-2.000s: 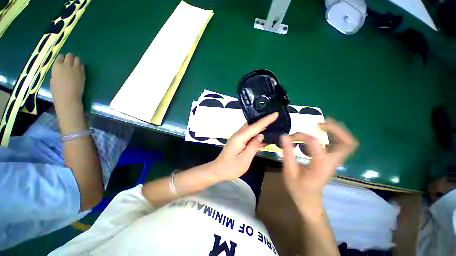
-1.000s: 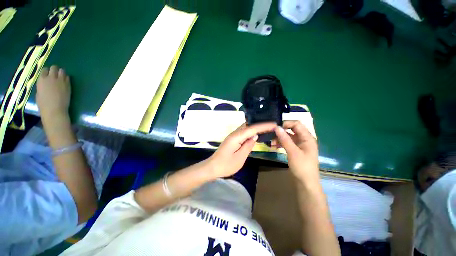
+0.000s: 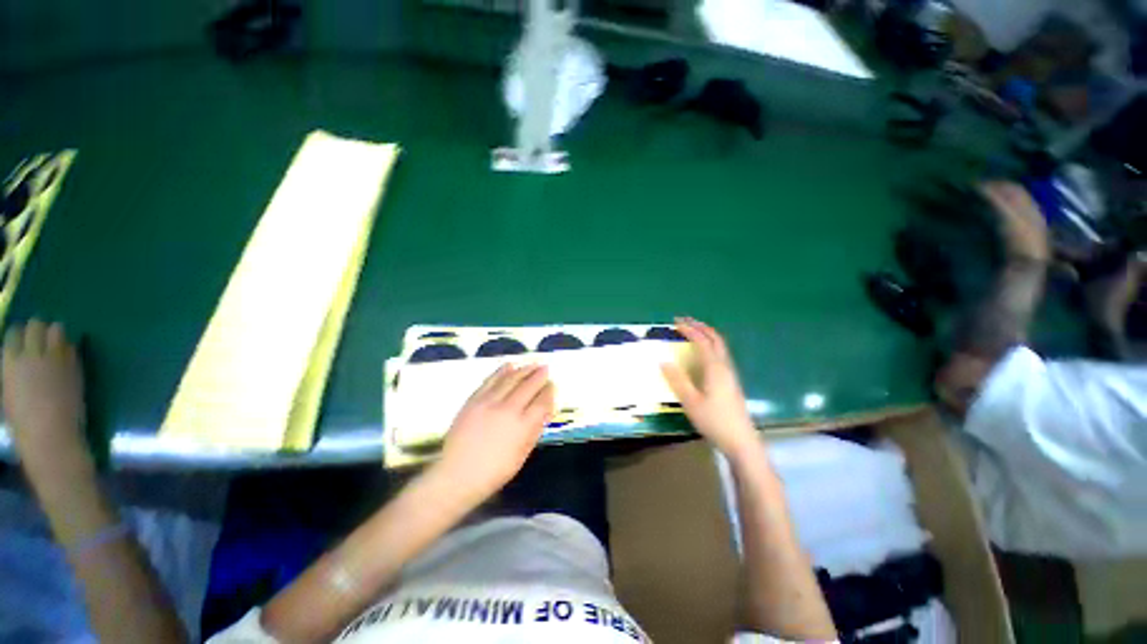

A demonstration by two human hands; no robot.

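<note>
The white pad sheet (image 3: pixel 604 377) lies along the bench's near edge, with a row of black half-round pads along its far side and a blank middle. My left hand (image 3: pixel 501 425) lies palm down on the sheet, holding nothing visible. My right hand (image 3: pixel 712 384) is at the sheet's right end, thumb and forefinger apart; whether it grips the sheet or a pad cannot be told. No housing shows in either hand.
A long folded backing sheet (image 3: pixel 279 296) slants at left. Beyond are a metal post (image 3: pixel 538 94), a white round object and black parts (image 3: pixel 730 106). A carton (image 3: pixel 673 535) with white sheets is below right. Neighbours' arms show on both sides.
The black housing held by my left hand is gone from both hands. My left hand has flattened onto the sheet; my right hand has moved to its right end. The view has shifted.
</note>
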